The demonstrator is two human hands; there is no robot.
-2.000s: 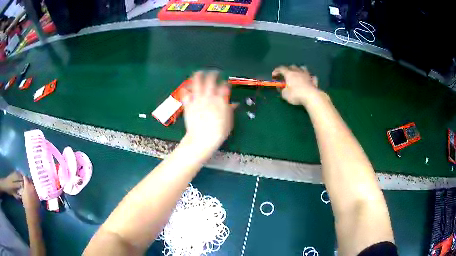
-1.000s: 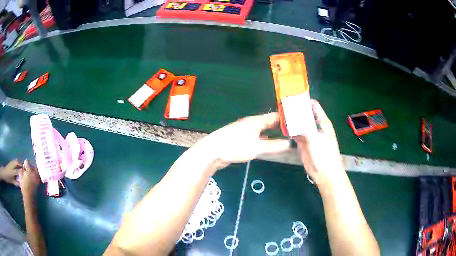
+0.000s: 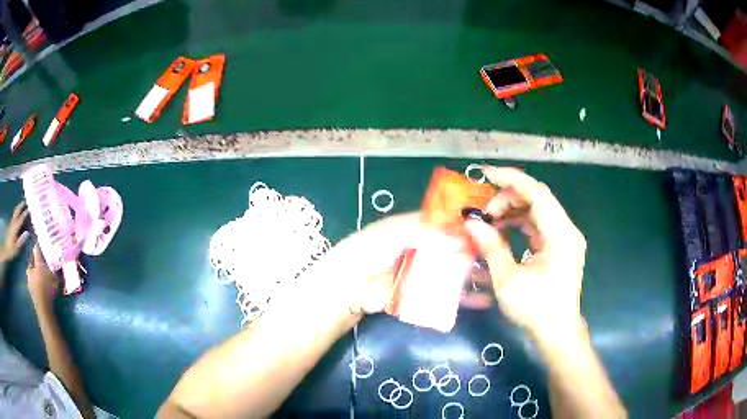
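An orange phone housing (image 3: pixel 446 196) with a white rectangular panel (image 3: pixel 432 288) over its near half is held above the green bench. My left hand (image 3: pixel 393 266) is closed around its lower left side. My right hand (image 3: pixel 528 245) is at its upper right, pinching a small round dark part (image 3: pixel 475 214) between thumb and finger against or just over the housing. The hands are somewhat blurred, and the left fingers are partly hidden behind the housing. A heap of white rings (image 3: pixel 266 245) lies to the left, and several loose rings (image 3: pixel 447 385) lie below the hands.
Two orange shells with white panels (image 3: pixel 203 90) and part-assembled phones (image 3: pixel 522 75) lie beyond the pale metal strip (image 3: pixel 319 144). A black parts tray (image 3: pixel 694 221) holds orange phones at right. A pink fan (image 3: pixel 57 217) and another person's hands (image 3: pixel 37 266) are at left.
The view has tilted down toward the near bench. The housing has been brought closer and lower. My right hand has moved from its lower end to its upper part and now pinches the dark round part.
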